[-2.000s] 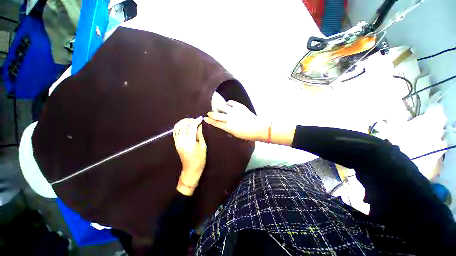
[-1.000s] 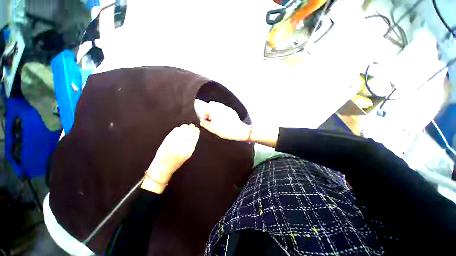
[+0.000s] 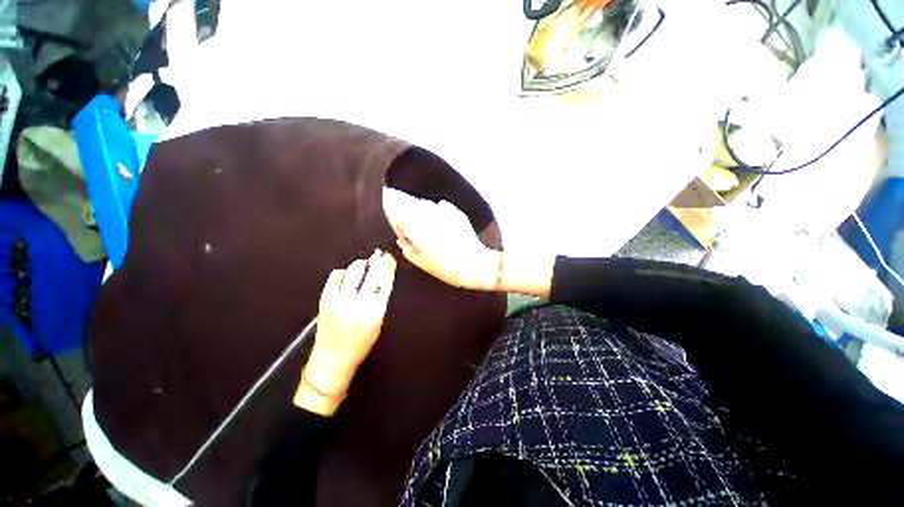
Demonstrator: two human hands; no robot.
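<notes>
A dark brown garment (image 3: 238,228) lies spread over the padded form (image 3: 124,478), whose off-white edge shows at the lower left. A thin pale zip (image 3: 243,403) runs from the lower left up to my left hand. My left hand (image 3: 352,312) lies on the cloth over the upper end of the zip, fingertips near the neckline. My right hand (image 3: 441,241) is at the neck opening (image 3: 436,176), with its thumb side at the inner edge and fingertips pinching the neckline cloth. The fingertips of both hands are close together. What the left fingers grip is hidden.
The steam iron (image 3: 570,50) with an orange part rests on the white table (image 3: 396,69) at the top. Black cables (image 3: 793,170) loop at the right. A blue crate edge (image 3: 104,173) and a blue bin (image 3: 50,287) are at the left.
The view has shifted, so the iron now sits higher in the picture. Both hands stay near the neckline; my left hand has moved off the neckline edge and lies flatter on the zip.
</notes>
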